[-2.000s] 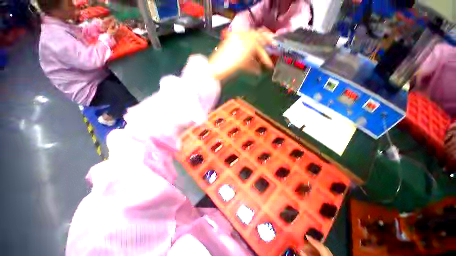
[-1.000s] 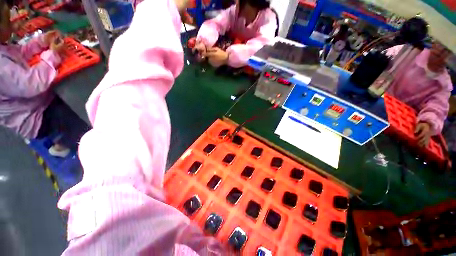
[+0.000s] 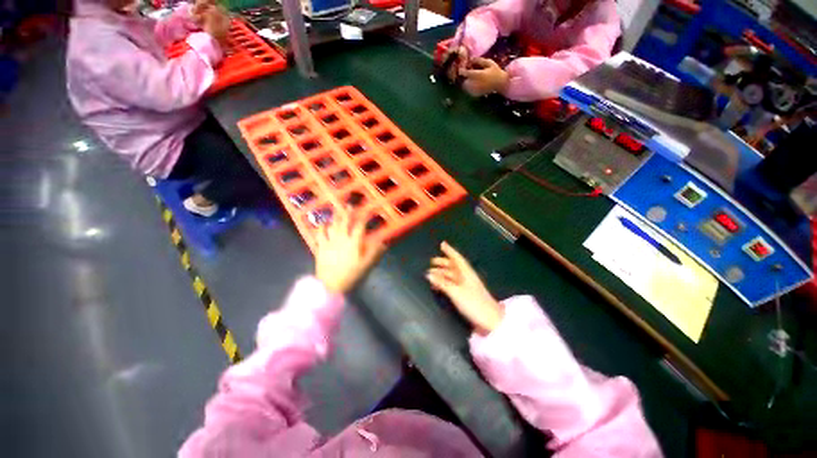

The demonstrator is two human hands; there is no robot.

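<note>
An orange-red compartment tray lies flat on the green mat, left of centre, with a dark watch unit in most pockets that show. My left hand is at the tray's near edge, fingers spread over its nearest corner. Whether it grips the rim is unclear; no unit shows in it. My right hand is over the mat to the right of the tray, apart from it, fingers partly extended, with nothing seen in it.
A wood-edged green board is at right, with a white record sheet, a blue pen, a blue control box and a grey power supply. A person sits at far left, another across the bench.
The tray now lies farther left and away, off the wood-edged board's near side. My left hand has come back to its near edge. My right hand is now in view. The camera view has shifted.
</note>
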